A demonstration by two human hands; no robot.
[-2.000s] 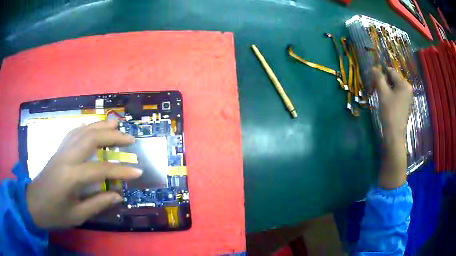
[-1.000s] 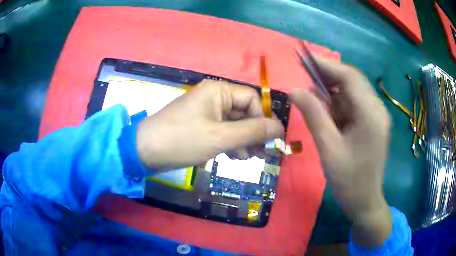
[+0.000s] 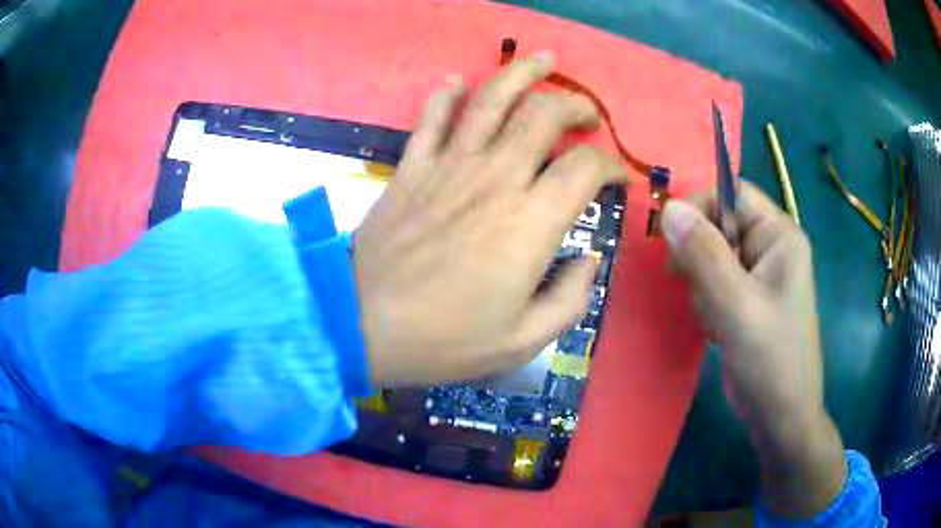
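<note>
The opened tablet (image 3: 444, 454) lies insides up on a red-pink foam pad (image 3: 660, 382). My left hand (image 3: 485, 227) is spread over its upper middle and hides part of the mainboard (image 3: 485, 404). An orange flex cable (image 3: 604, 116) with dark ends runs from behind my left fingers to my right fingertips, above the tablet's upper right corner. My right hand (image 3: 748, 258) has thumb and fingers at the cable's lower end and also holds dark tweezers (image 3: 723, 165), pointing up. Whether my left fingers touch the cable is unclear.
A yellow stick (image 3: 782, 170) lies on the green bench right of the pad. Spare flex cables (image 3: 896, 242) lie further right, beside a shiny clear plastic tray (image 3: 926, 340). Another red pad (image 3: 865, 23) is at the top right.
The flex cable has moved from my left fingers over the board to above the tablet's upper right corner. My left hand has opened out flat, and my right hand has moved to the cable's end.
</note>
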